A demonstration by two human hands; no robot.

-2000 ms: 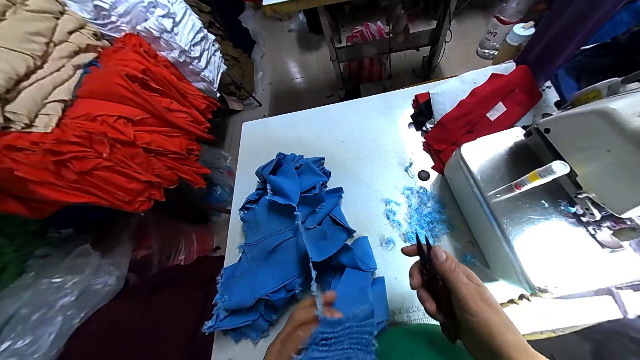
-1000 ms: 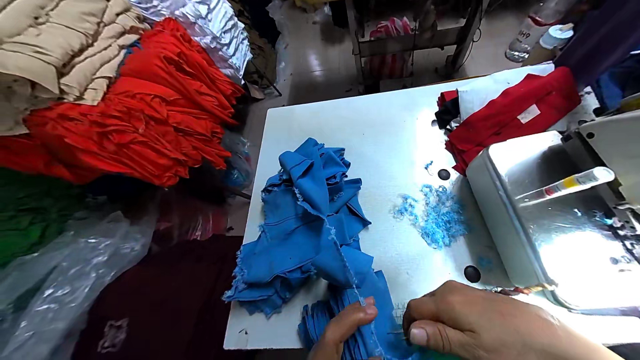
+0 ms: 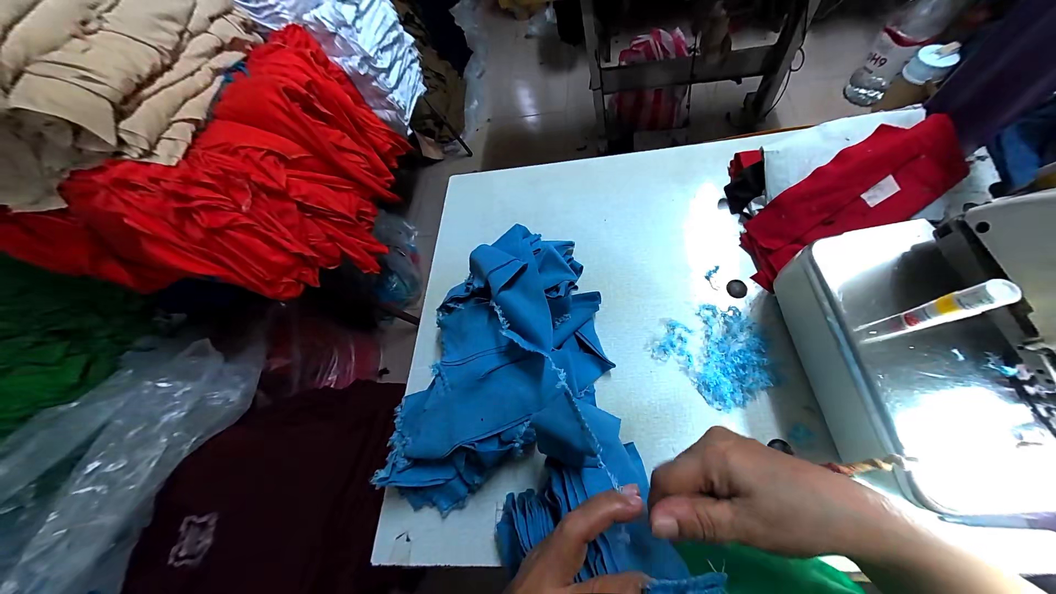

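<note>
A heap of blue fabric pieces with frayed edges (image 3: pixel 487 371) lies on the white sewing table (image 3: pixel 569 198), and a strip of it runs down to the front edge. There my left hand (image 3: pixel 586 544) grips a stack of folded blue fabric (image 3: pixel 536 528), thumb on top. Close to its right, my right hand (image 3: pixel 734 495) is curled with fingers bent over the edge of the blue fabric. Whether it holds the fabric or a tool is hidden by the fingers. Blue thread scraps (image 3: pixel 726 355) lie to the right of the heap.
A sewing machine (image 3: pixel 825 330) stands at the right with a clear tube-like tool (image 3: pixel 949 309) on it. Dark red fabric (image 3: pixel 858 198) lies behind it. Red cloth (image 3: pixel 247 181), beige cloth (image 3: pixel 107 74) and clear plastic (image 3: pixel 140 445) are piled at the left. A bottle (image 3: pixel 891 58) stands beyond the table.
Two seconds ago my right hand held dark thread snips above the table; now it has come in beside my left hand and the snips are out of sight. The view has shifted.
</note>
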